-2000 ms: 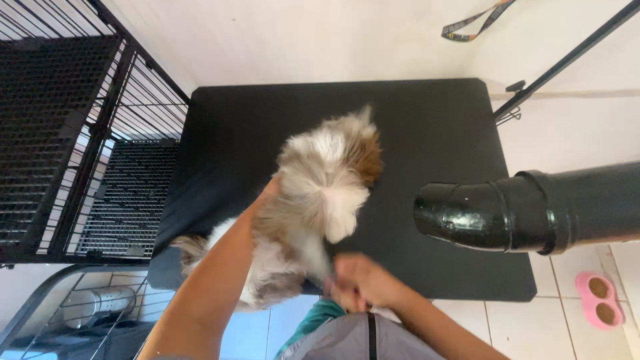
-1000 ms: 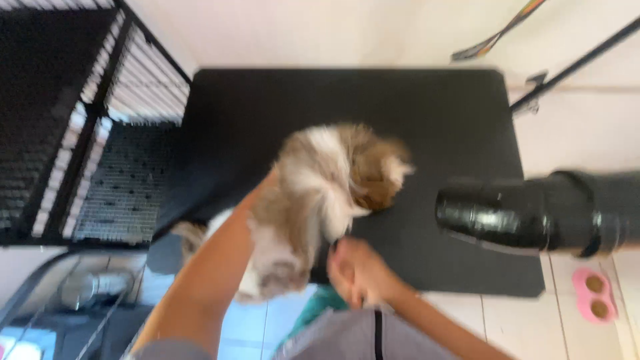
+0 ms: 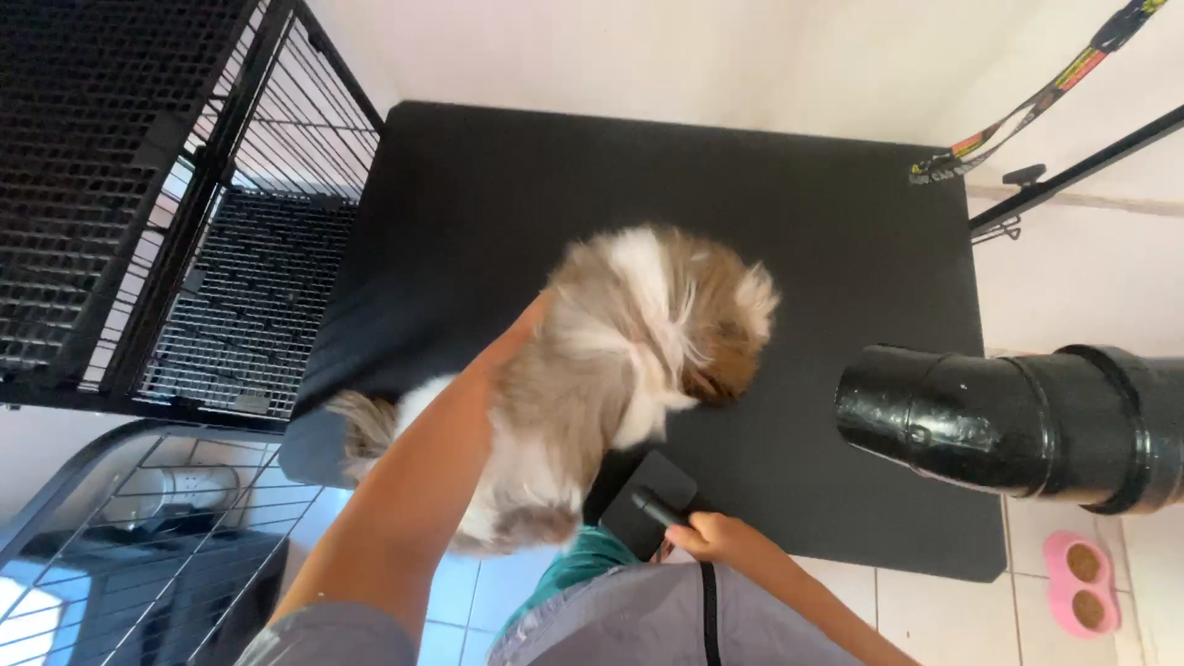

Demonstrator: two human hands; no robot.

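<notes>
A long-haired dog (image 3: 592, 370), brown, grey and white, is on a black grooming table (image 3: 518, 176), its head toward the right and its tail at the left. My left arm reaches over its back. The left hand is hidden behind the dog's body and fur, so its grip does not show. My right hand (image 3: 717, 538), near the table's front edge, is closed on the handle of a slicker brush (image 3: 650, 499). The brush has a flat, dark rectangular head and is just below the dog's chest, apart from the fur.
A black dryer nozzle (image 3: 980, 421) juts over the table from the right. Behind it stand a grooming arm (image 3: 1091, 176) and a patterned strap (image 3: 1027, 106). Wire cages (image 3: 250, 296) adjoin the left side. A pink double bowl (image 3: 1080, 583) sits on the tiled floor.
The brush, blurred against the dog's fur two seconds ago, is now apart from it. The dog's head has turned, and its ear fur now spreads to the right.
</notes>
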